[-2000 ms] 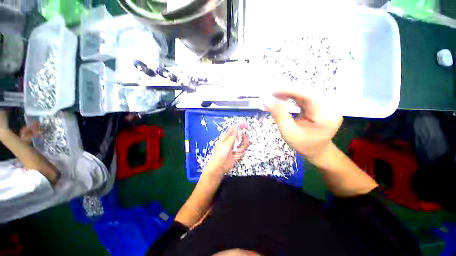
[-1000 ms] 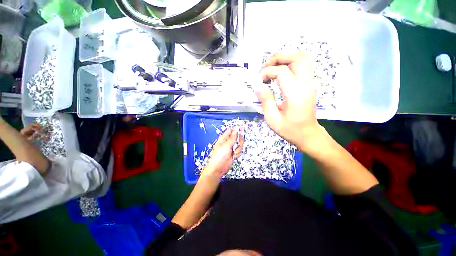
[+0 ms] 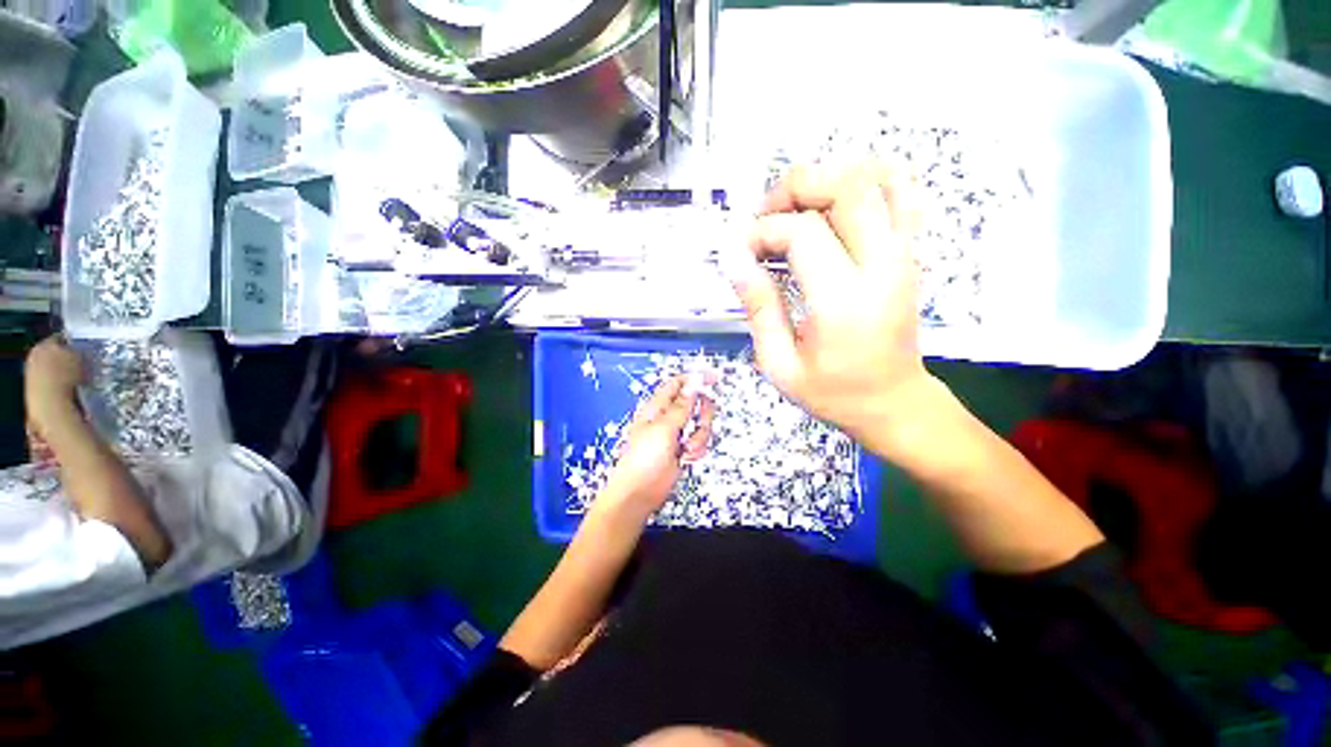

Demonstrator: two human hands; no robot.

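A blue parts bin [image 3: 555, 496] at my lap is heaped with small silvery-white parts [image 3: 774, 453]. My left hand [image 3: 660, 445] is over the bin's left part, palm up with fingers curled around a few small pale parts. My right hand [image 3: 839, 292] is at the right end of the pale assembly fixture [image 3: 642, 256], thumb and fingertips close together there. Glare hides whether a part is between its fingertips. Two short black barrels [image 3: 445, 234] sit left of the fixture.
A steel bowl feeder [image 3: 540, 80] stands behind the fixture, with dark upright bars beside it. A large white tray [image 3: 1095, 219] with scattered parts is at right. Small clear boxes [image 3: 270, 270] and a long clear bin [image 3: 139, 219] are at left. A neighbouring person's arm [image 3: 95, 460] and red stools [image 3: 394, 445] show.
My right hand has moved from the fixture's front edge back and left to its end. My left hand stays over the bin. The neighbour's arm has shifted.
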